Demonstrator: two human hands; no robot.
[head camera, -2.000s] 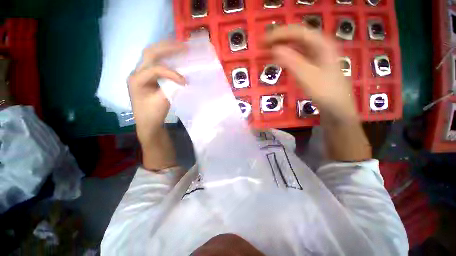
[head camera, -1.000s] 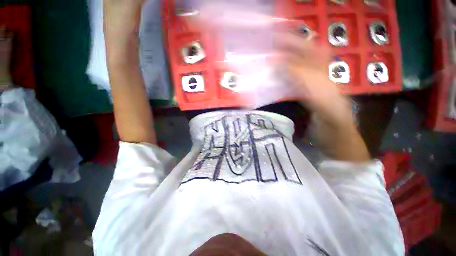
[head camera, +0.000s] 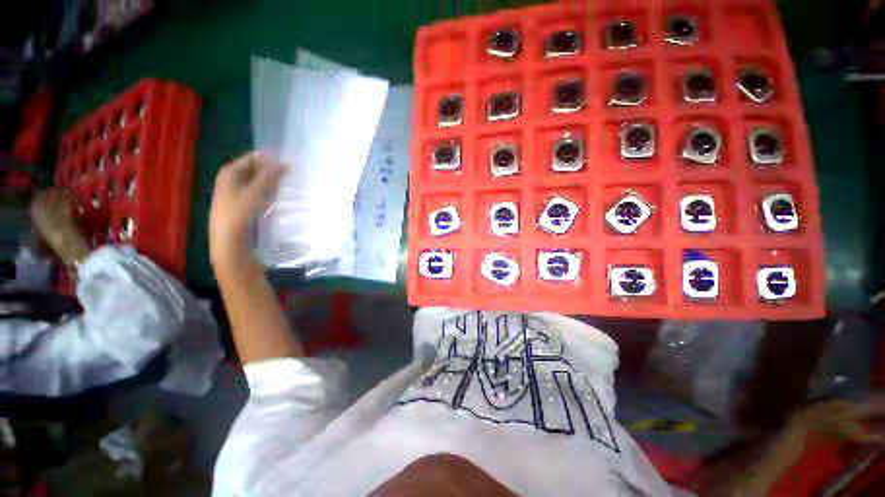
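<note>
The red-orange compartment tray (head camera: 582, 178) lies in front of me. Most pockets hold one small square part (head camera: 637, 139) with a dark round centre; the two top corner pockets are empty. Parts in the two nearest rows show white surrounds, and one is blue-marked (head camera: 701, 279). Left of the tray lies the stack of translucent white sheets (head camera: 325, 155). My left hand (head camera: 243, 199) is at the stack's left edge, fingers curled; whether it grips a sheet is unclear. My right hand (head camera: 842, 419) is dim and blurred at the lower right, away from the tray; its fingers cannot be made out.
At the left, a co-worker's hand (head camera: 58, 223) and white sleeve (head camera: 126, 291) are by a second red parts tray (head camera: 170, 175). A clear sleeve with blue handwriting (head camera: 381, 214) lies between the sheets and my tray. Clear plastic (head camera: 713, 359) is below the tray, with red objects at the lower right.
The strip over the tray is gone from there. My left hand has come back to the stack's edge; my right hand has moved off to the lower right. The view has shifted, showing the whole tray.
</note>
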